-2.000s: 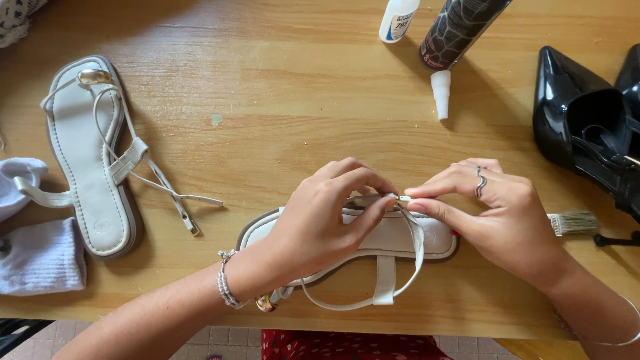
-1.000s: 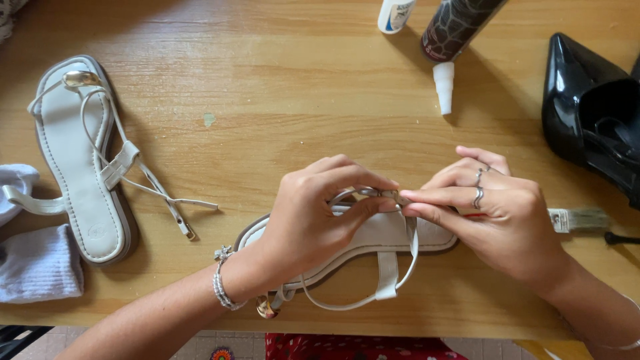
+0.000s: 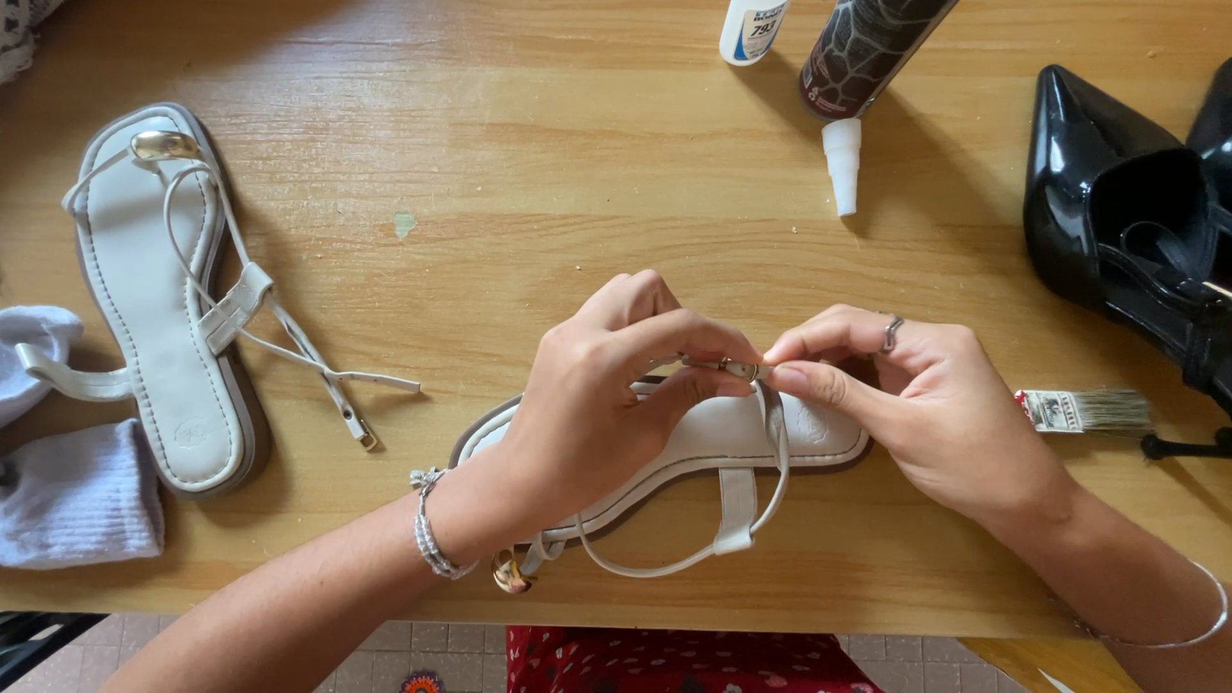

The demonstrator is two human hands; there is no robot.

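Observation:
A white strappy sandal point(image 3: 693, 433) lies on the wooden table in front of me, its sole partly covered by my left hand point(image 3: 635, 385). Between thumb and forefinger that hand pinches the sandal's thin strap beside a small gold buckle point(image 3: 741, 369). My right hand point(image 3: 895, 395), with a ring on one finger, pinches the strap end on the buckle's other side. The two sets of fingertips nearly meet above the sole. The matching sandal point(image 3: 164, 308) lies at the left with its ankle strap loose and a gold ornament at the toe.
Black pointed heels point(image 3: 1107, 192) lie at the right, near a flat paintbrush point(image 3: 1088, 411). A white bottle point(image 3: 754, 29), a dark canister point(image 3: 861, 58) and a white nozzle cap point(image 3: 842, 166) are at the top. White ribbed socks point(image 3: 82, 496) lie at the left. The table's front edge point(image 3: 674, 626) runs below.
Both hands stay at the buckle end of the strap, with small shifts of the fingers. The right hand's fingers have curled in closer than a second ago.

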